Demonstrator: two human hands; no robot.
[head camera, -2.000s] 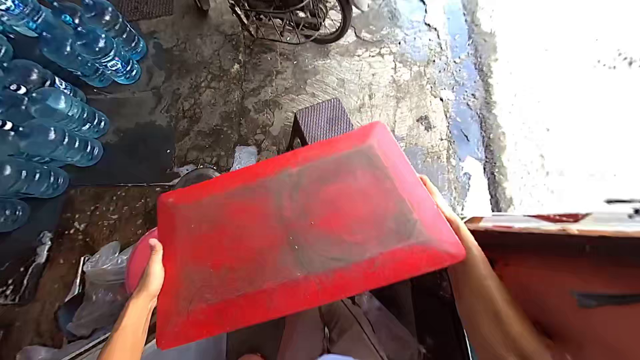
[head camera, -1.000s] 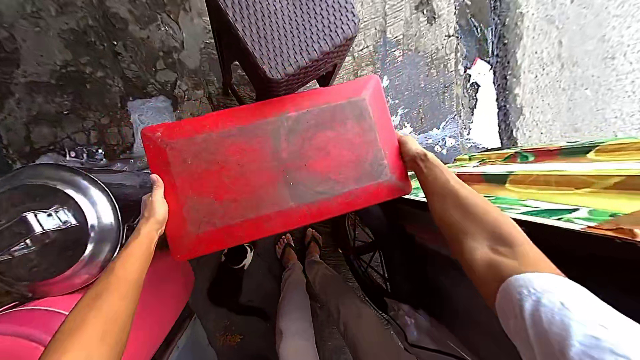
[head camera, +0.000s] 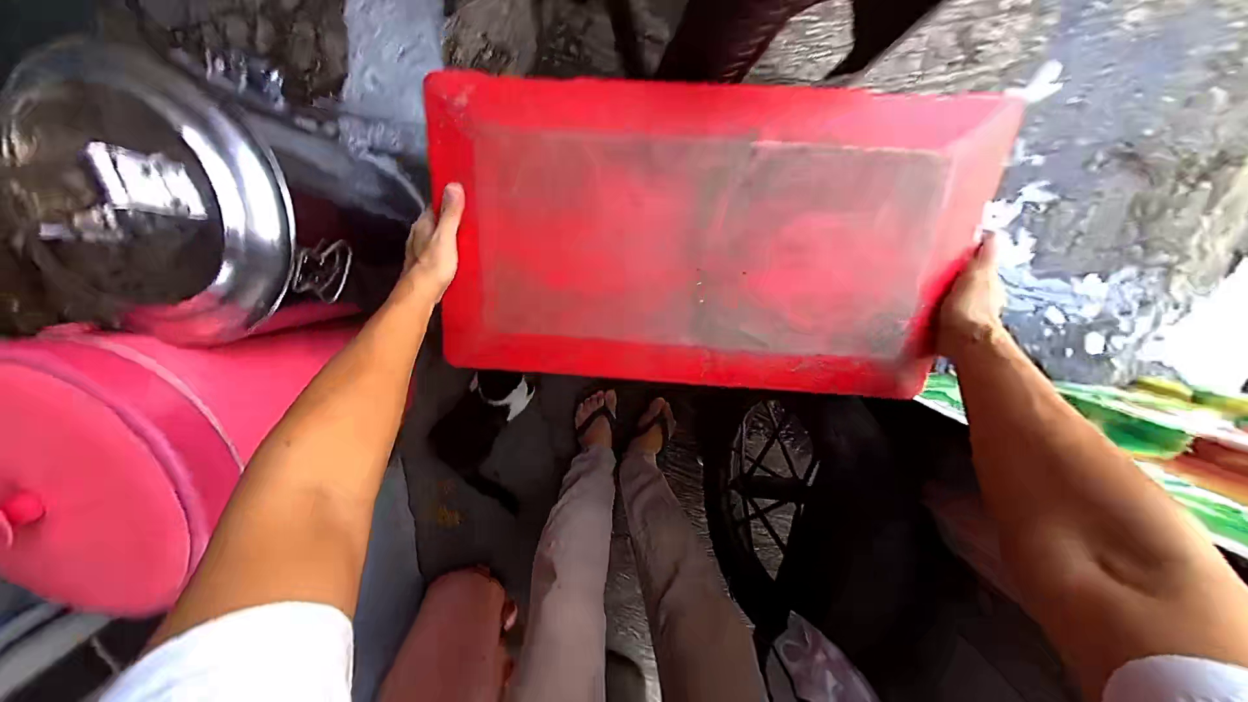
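Observation:
A scuffed red rectangular plastic tray or lid (head camera: 702, 244) is held out in front of me, its broad flat face toward the camera. My left hand (head camera: 436, 239) grips its left edge, thumb on the near face. On the opposite short edge, my right hand (head camera: 972, 297) has hold, with most of its fingers hidden behind the rim. Both arms are stretched forward. Grey-brown stains cover the middle of the red face.
A lidded shiny metal pot (head camera: 263, 195) and a pink lidded container (head camera: 97, 468) stand at left. Below are a black-and-white cat (head camera: 473, 424), my sandalled feet (head camera: 595, 414) and a spoked wheel (head camera: 770, 478). Dark furniture legs (head camera: 731, 39) are beyond the tray; a colourful printed sheet (head camera: 1141, 429) lies right.
The view has swung down and along from the blue bottles at left. Both hands have kept hold of the red piece, which was tilted and is now nearly level across the view.

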